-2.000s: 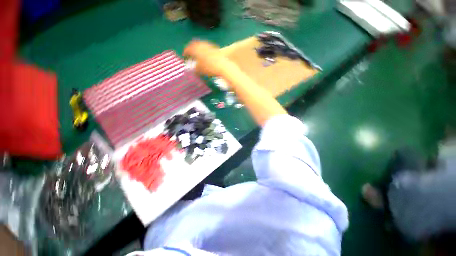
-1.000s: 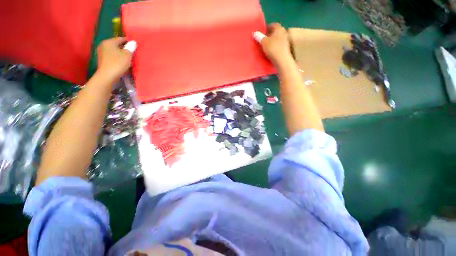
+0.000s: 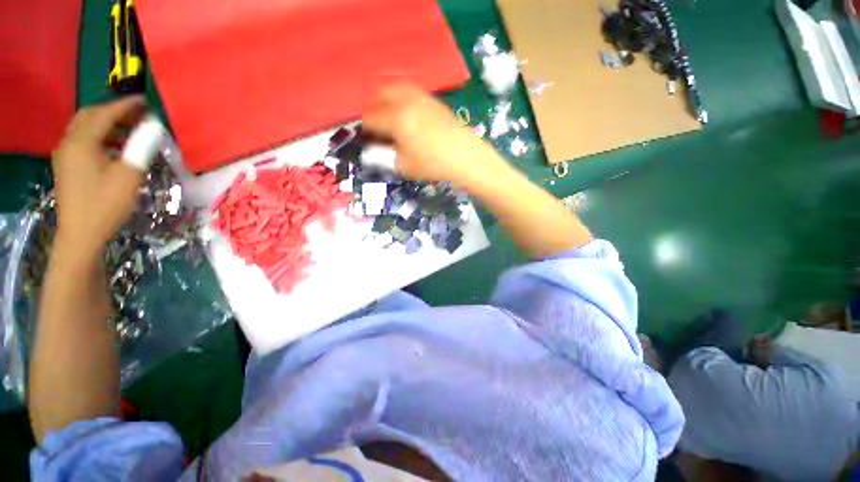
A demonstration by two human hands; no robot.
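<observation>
My left hand [image 3: 99, 169], with a white cover on a fingertip, is over the heap of shiny metal clips [image 3: 156, 212] at the left; its fingers are apart and blurred. My right hand [image 3: 415, 132] is blurred above the pile of small black and grey square plates [image 3: 405, 212]; its fingertips are partly hidden, so its hold cannot be told. Red strips [image 3: 273, 221] lie piled beside the plates on the white board [image 3: 311, 301]. A red tray [image 3: 302, 61] lies behind the board.
A yellow and black utility knife [image 3: 124, 47] lies left of the tray. More red [image 3: 38, 75] shows at the far left. A cardboard sheet [image 3: 585, 104] with dark parts [image 3: 651, 42] is at the right. Pale rings and scraps [image 3: 500, 75] lie between. Another person [image 3: 754, 405] is at lower right.
Both hands have let go of the red tray. My left hand has moved to the metal clips and my right hand to the plates. The view has shifted.
</observation>
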